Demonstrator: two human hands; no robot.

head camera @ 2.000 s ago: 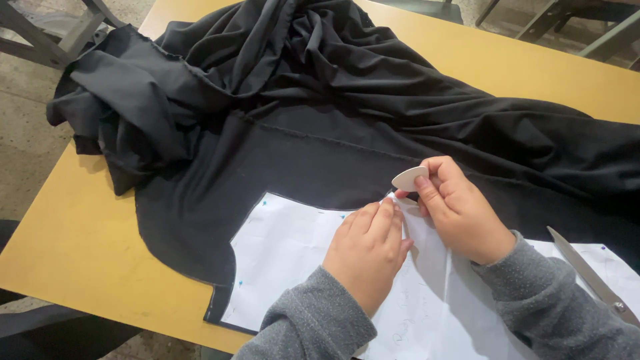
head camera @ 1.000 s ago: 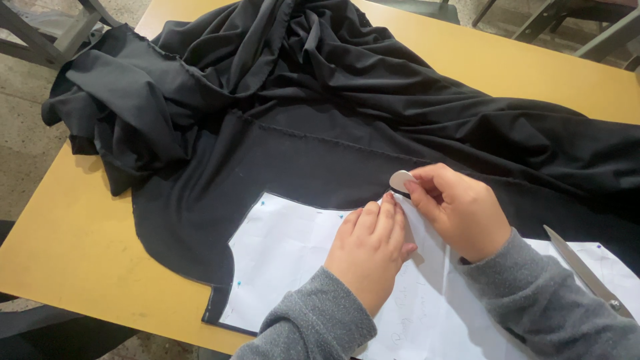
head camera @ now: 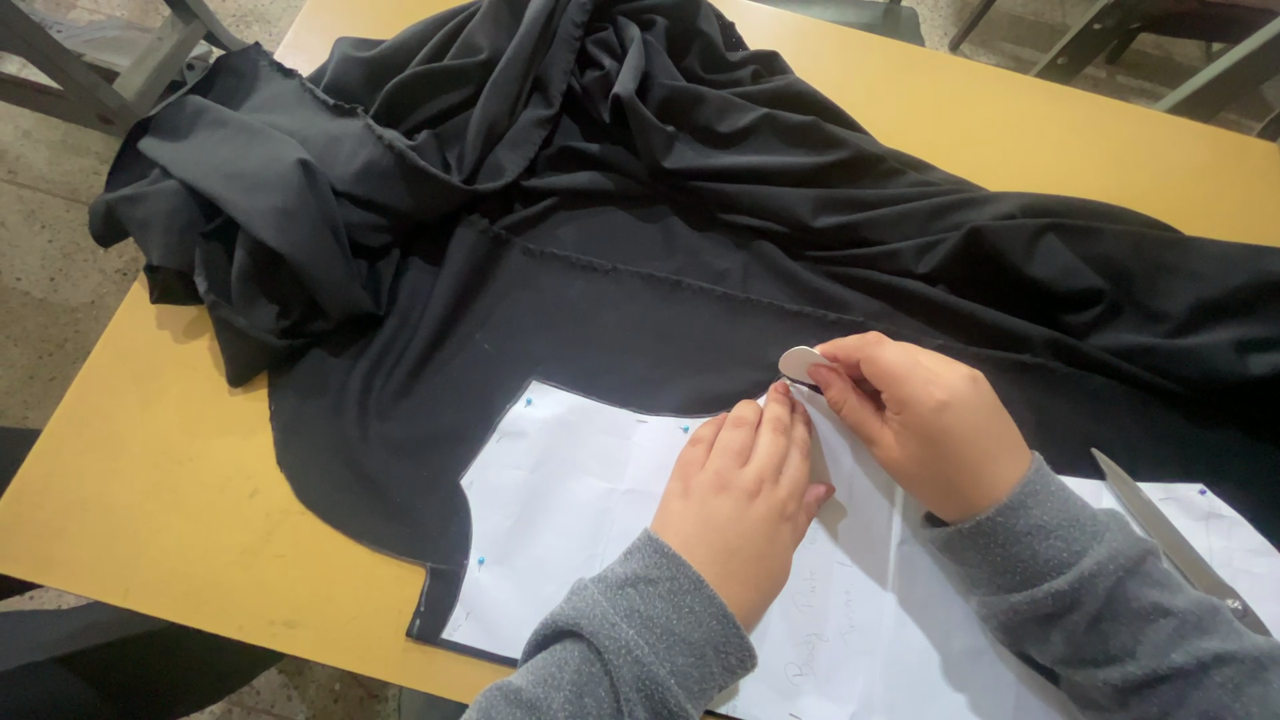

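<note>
A white paper sewing pattern (head camera: 600,500) lies on black fabric (head camera: 400,440), fixed with blue-headed pins (head camera: 481,562); it bears handwriting. My left hand (head camera: 745,490) rests flat on the pattern, its fingertips at the pattern's upper edge, and grips nothing. Just to the right, my right hand (head camera: 920,420) pinches a flat, pale, rounded piece, apparently tailor's chalk (head camera: 803,364), between thumb and fingers. The piece meets the fabric right at the pattern's edge, by my left fingertips. Metal scissors (head camera: 1170,535) lie on the paper beyond my right wrist, their handles hidden by my sleeve or out of view.
The black fabric is bunched in folds across the back and hangs over the left side of the yellow table (head camera: 180,480). Chair or stool frames (head camera: 1110,50) stand behind the table, with a dark seat-like shape (head camera: 130,650) at the lower left.
My right hand has turned the pale piece from pointing out over my left fingertips to lower against the pattern's edge. My left hand has hardly moved.
</note>
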